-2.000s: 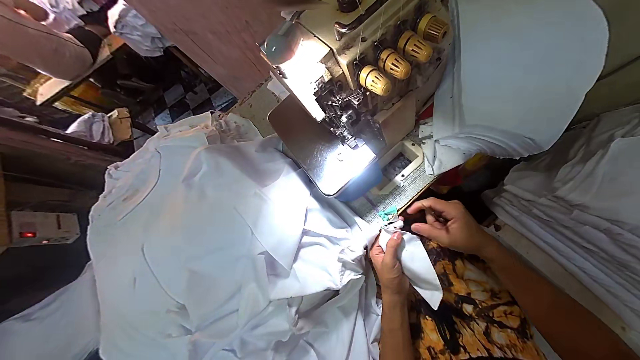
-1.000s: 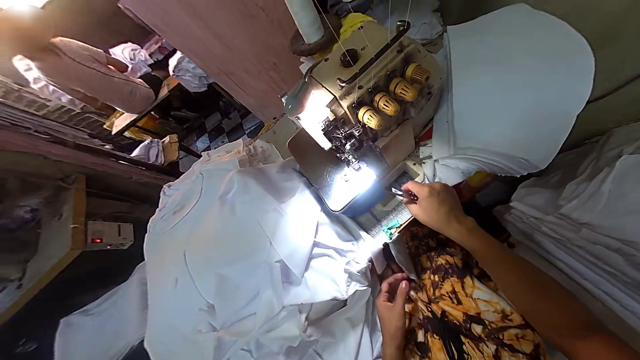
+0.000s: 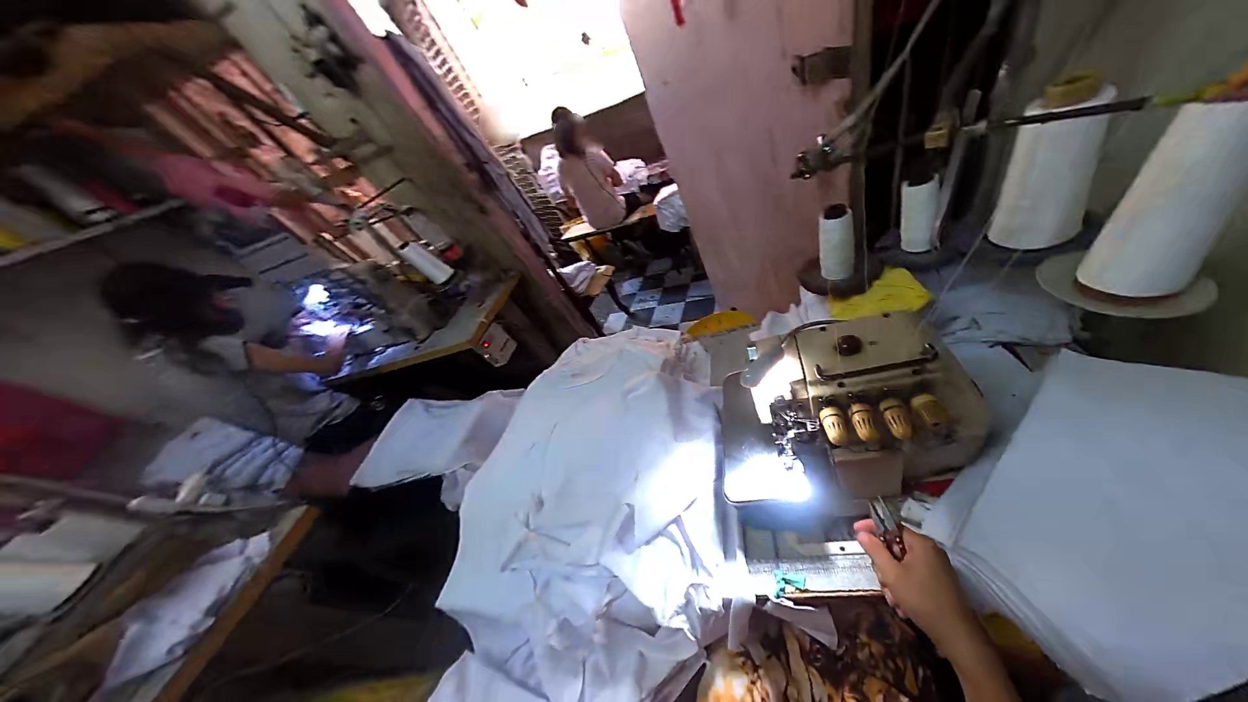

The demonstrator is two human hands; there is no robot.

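Note:
At the front edge of the sewing table my right hand grips a small metal tool with a dark handle, perhaps thread snips. It is just below the overlock sewing machine, whose lamp lights the metal plate. My left hand is out of view. A heap of white fabric lies left of the machine and hangs over the front edge. A small green scrap sits on the table's front edge, left of my right hand.
White fabric pieces are stacked at the right. Thread cones stand behind the machine. A person works at another lit machine on the left; another person sits farther back. A wooden table edge is at lower left.
The view has swung up and left. My left hand, earlier at the white cloth by the table edge, has left the view. My right hand, empty two seconds ago, now holds the metal tool.

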